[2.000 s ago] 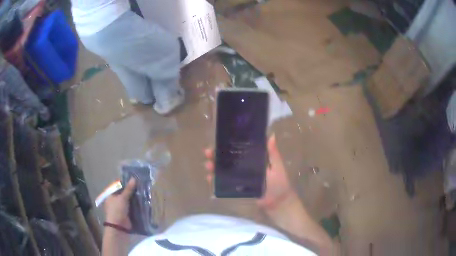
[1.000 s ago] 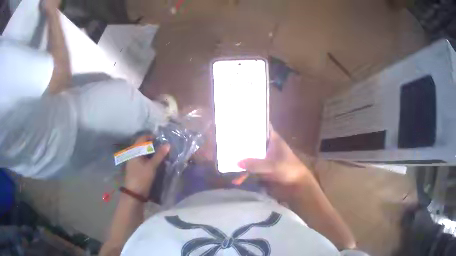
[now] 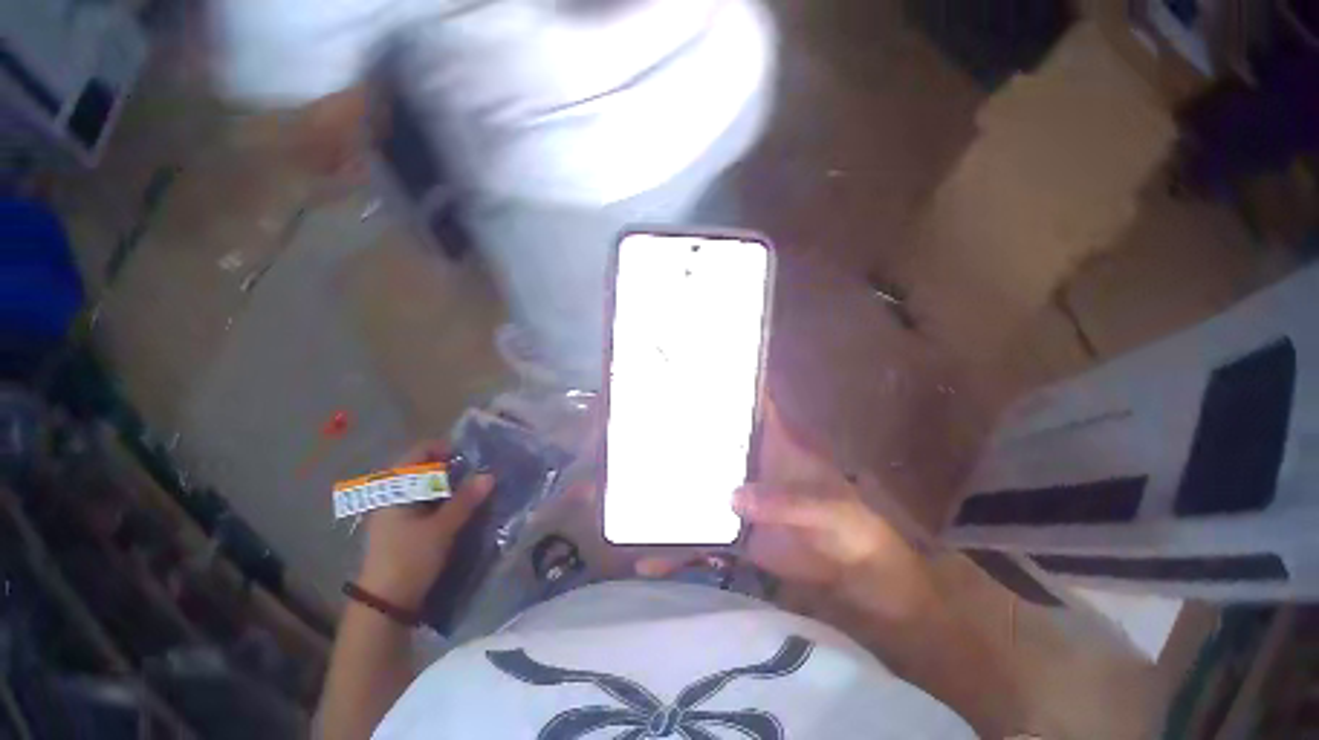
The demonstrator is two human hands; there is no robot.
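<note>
A smartphone with a bright white screen is held upright in front of my body. My right hand grips its lower right part, the thumb on the screen's lower edge. My left hand holds a bagged dark unit in shiny clear plastic. A white warning label with an orange top band also sits at the fingers of my left hand.
A person in pale clothes stands close ahead, blurred. A large white printed carton is at the right. Flattened brown cardboard lies at the upper right. A blue container is at the left edge.
The phone screen went from dark to bright white. Compared with a second ago, the person in pale clothes shows further right. Both hands keep their holds.
</note>
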